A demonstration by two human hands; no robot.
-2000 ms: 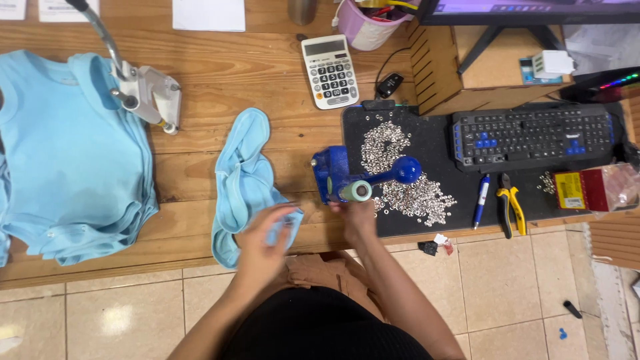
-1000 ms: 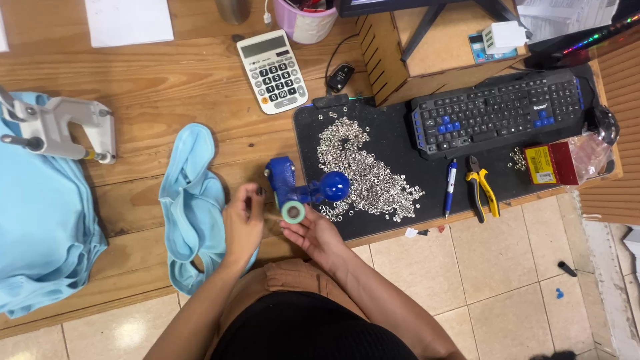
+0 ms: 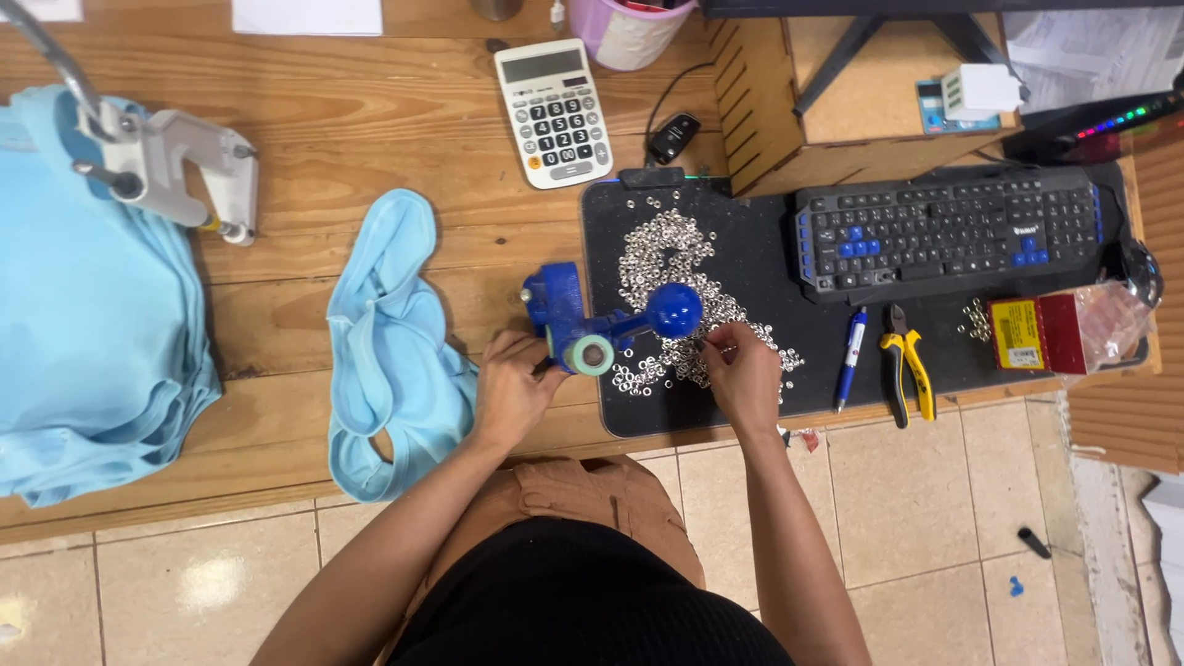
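Observation:
A blue hand press (image 3: 560, 310) with a ball-ended lever and a pale green ring stands at the desk's front edge. My left hand (image 3: 514, 384) is at the press's lower left side, fingers bent, the fingertips partly behind the press; whether they hold anything is hidden. My right hand (image 3: 744, 375) reaches into the pile of small metal snap rings (image 3: 661, 254) on the black desk mat, thumb and fingertips close together; a held ring cannot be made out. A light blue garment (image 3: 393, 324) lies crumpled left of the press.
Stacked light blue garments (image 3: 83, 305) and a white metal press (image 3: 176, 171) are at left. Behind stand a calculator (image 3: 555, 116), car key (image 3: 674, 139) and purple bucket (image 3: 634, 32). Rightward are a keyboard (image 3: 943, 231), pen (image 3: 852, 361), cutting pliers (image 3: 908, 365) and a red-yellow box (image 3: 1036, 333).
My right hand has moved from the blue press to the pile of metal rings. My left hand has come from over the blue garment to the press's left side.

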